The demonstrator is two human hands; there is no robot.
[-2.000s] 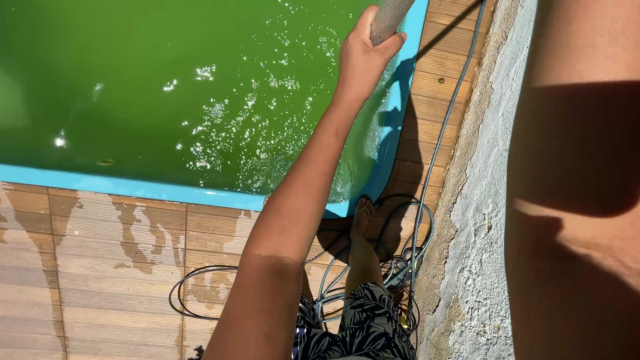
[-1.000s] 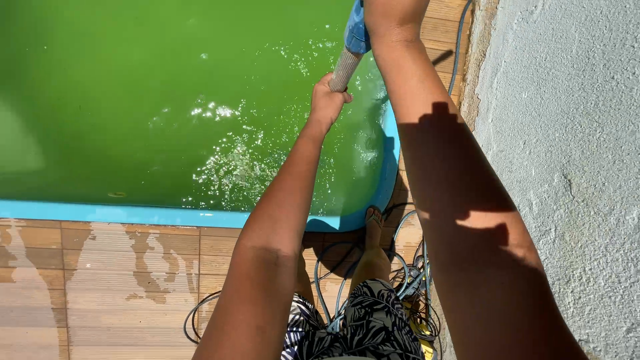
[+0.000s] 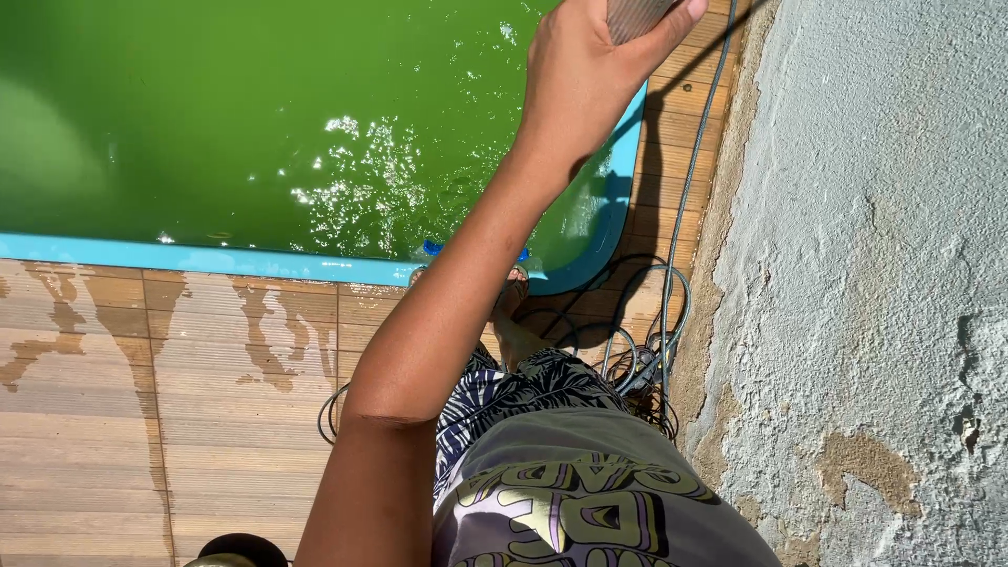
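My left hand is closed around a ribbed grey pole at the top of the head view, over the corner of a pool of green water. The rest of the pole runs out of the frame. Blue parts of an object show at the water's edge on both sides of my left forearm, which hides its middle. My right hand is out of view.
A light blue pool rim borders wet wood-look decking, with my feet at its edge. Coiled hoses or cables lie on the deck beside a rough, peeling wall. A dark round object shows at the bottom.
My right hand, on the blue upper part of the pole one second ago, has left the view. The blue object by the rim now shows.
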